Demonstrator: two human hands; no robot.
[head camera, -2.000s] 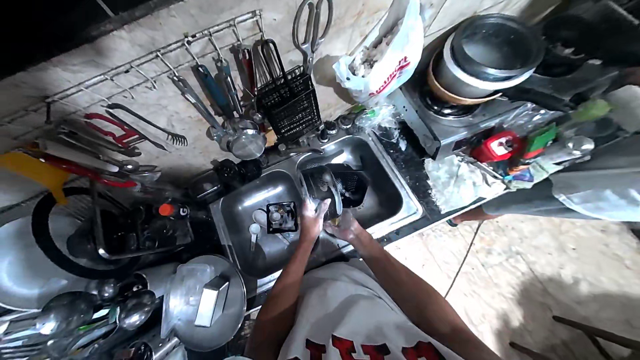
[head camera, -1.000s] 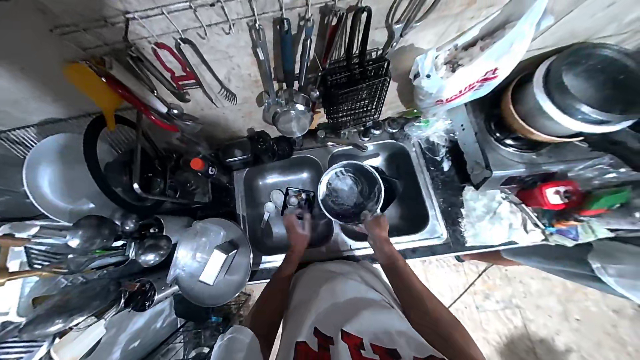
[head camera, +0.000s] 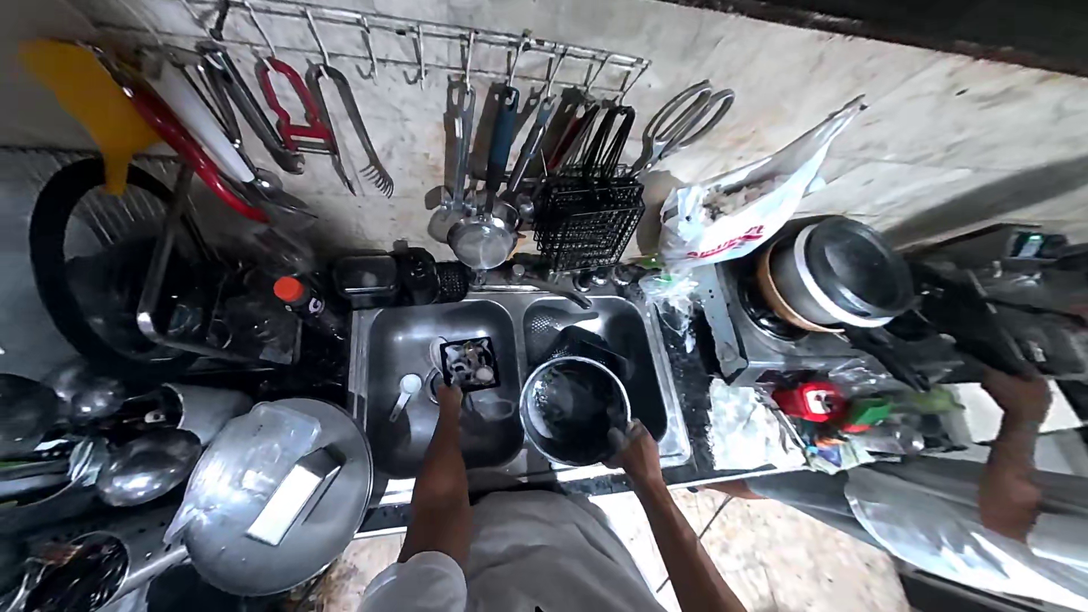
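My right hand grips the rim of a round metal pot, which is tilted so that its wet, dark inside shows, over the right basin of a double steel sink. My left hand reaches into the left basin, at the near edge of a small black square tray with small items in it; its fingers are too small to make out. Left of that hand lies a white spoon. Behind the pot a black container sits in the right basin, below the faucet.
A stove with stacked pots stands at the right, a plastic bag beside it. Another person's hand is at far right. Utensils hang from a wall rack. A large round metal lid or pan lies left of the sink.
One second ago both hands were nearer the pot; my left hand is now farther from it, by the black tray. Two seconds ago the pot was turned on its side. The view has shifted.
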